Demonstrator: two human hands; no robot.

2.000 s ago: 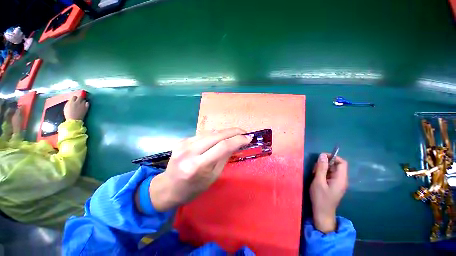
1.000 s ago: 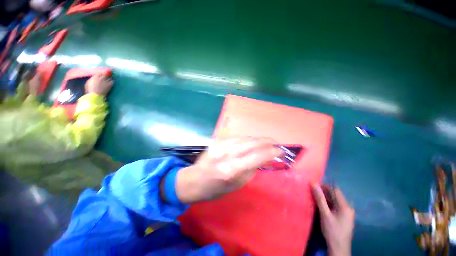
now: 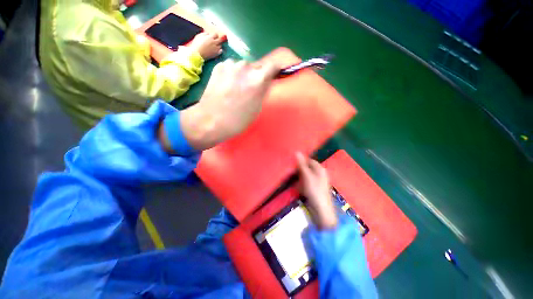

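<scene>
My left hand [image 3: 231,99] grips a thin dark tablet unit [image 3: 305,65], seen almost edge-on, above the upper part of a red foam pad [image 3: 274,137]. Much of that unit is hidden by the hand. My right hand [image 3: 317,190] is blurred, with its fingertips at the pad's right edge; whether it holds the tweezers cannot be told. Below it a second red foam pad [image 3: 391,230] carries an open tablet unit with a white battery [image 3: 287,244]. My right hand and sleeve cover part of that unit, and the two pads touch or overlap slightly.
At the upper left a person in a yellow smock [image 3: 96,61] has a hand by a black-screened tablet [image 3: 174,30] on a red pad. A small blue tool [image 3: 450,256] lies on the green bench [image 3: 409,140] at the lower right. A clear tray [image 3: 459,58] stands at the upper right.
The view has swung right and tilted. The second pad with its open tablet has come into view. My right hand has moved over it. My left hand still holds its tablet, now higher in the picture.
</scene>
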